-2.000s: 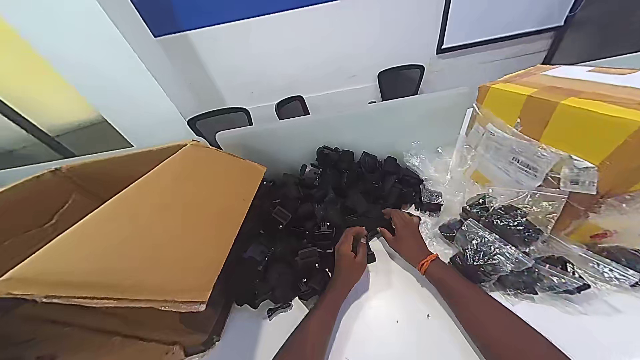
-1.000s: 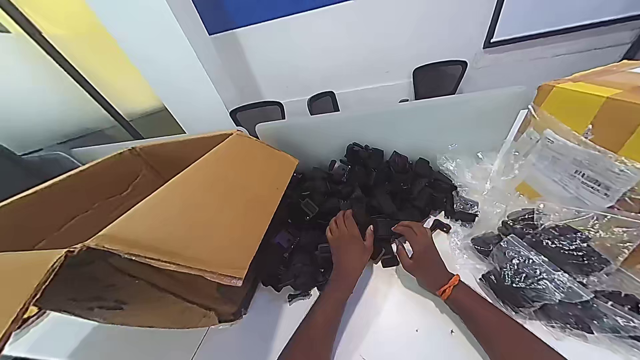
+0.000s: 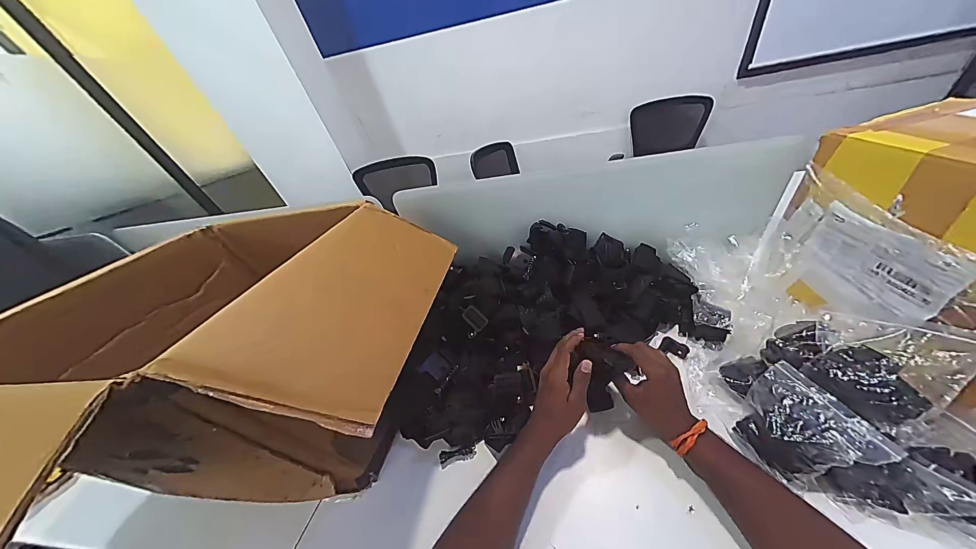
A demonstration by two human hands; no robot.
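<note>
A large pile of small black plastic parts [image 3: 526,305] lies on the white table [image 3: 618,496]. My left hand [image 3: 563,385] is at the pile's near right edge, thumb and fingers at the side of a black part [image 3: 598,354]. My right hand [image 3: 652,381], with an orange band on its wrist, has its fingertips on the right side of that part. Both hands appear to hold it between them, though its shape blends into the pile. A single small black piece [image 3: 673,347] lies just beyond the right hand.
An open cardboard box [image 3: 305,320] lies at the left, its flap against the pile. Clear zip bags of black parts [image 3: 854,389] lie at the right, before a taped carton [image 3: 900,160]. A frosted partition [image 3: 610,183] runs behind the pile, with chairs [image 3: 671,126] beyond.
My left hand was spread on the pile a second ago and now is at a black part beside my right hand. The view has turned somewhat left since the first frame.
</note>
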